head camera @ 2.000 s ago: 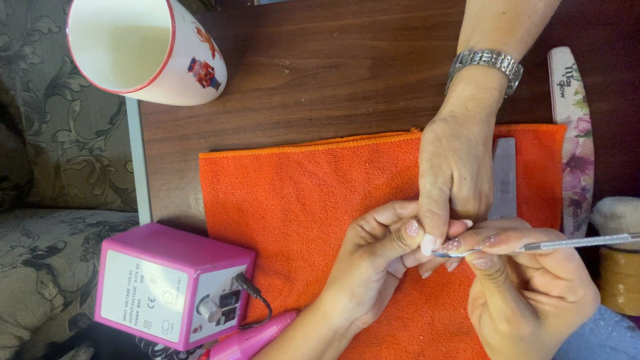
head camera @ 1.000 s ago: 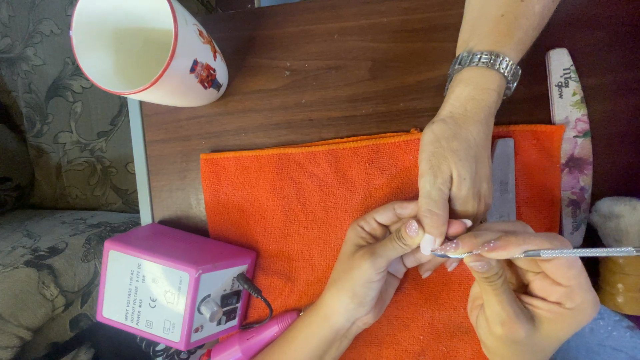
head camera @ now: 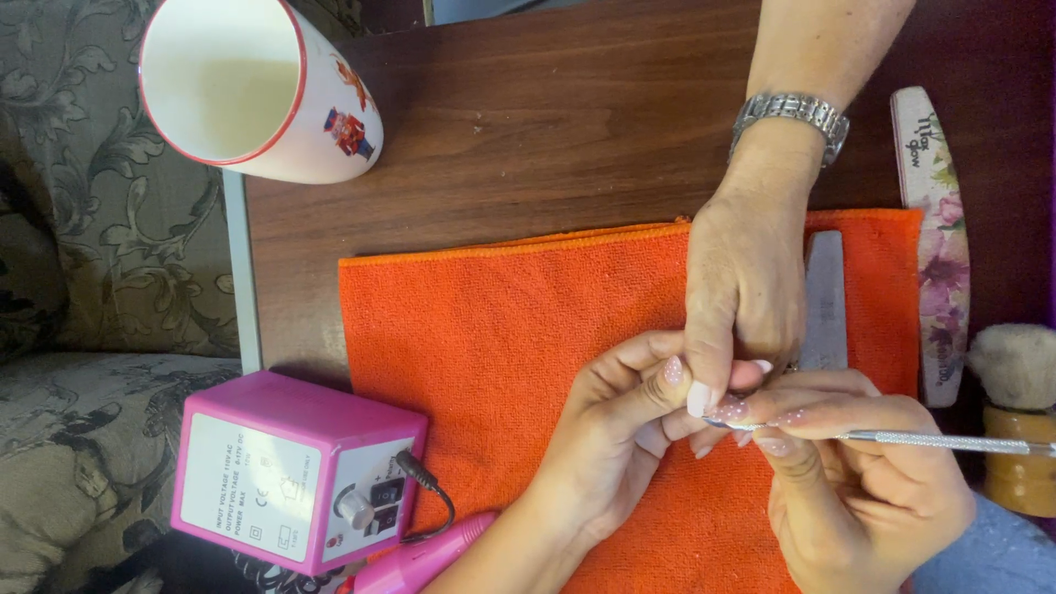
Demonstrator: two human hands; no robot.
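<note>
My left hand (head camera: 615, 437) grips the thumb and fingers of another person's hand (head camera: 742, 289), which reaches in from the top and wears a silver metal watch (head camera: 790, 120). My right hand (head camera: 866, 478) holds a thin metal manicure tool (head camera: 924, 440) with a knurled handle, like a pencil. Its tip is at the edge of the person's white thumbnail (head camera: 700, 399); the exact contact cannot be told. All the hands are over a folded orange microfiber cloth (head camera: 495, 346).
Left of the cloth are a magenta nail drill control box (head camera: 297, 470), its pink handpiece (head camera: 429, 557) and a white mug (head camera: 342, 107). A grey nail file (head camera: 823, 305) lies by the watched hand. To the right are a floral nail file (head camera: 945, 264) and a brush (head camera: 1015, 371).
The handle of the metal tool has tilted slightly since two seconds ago. My left hand and the other person's hand stay in nearly the same place.
</note>
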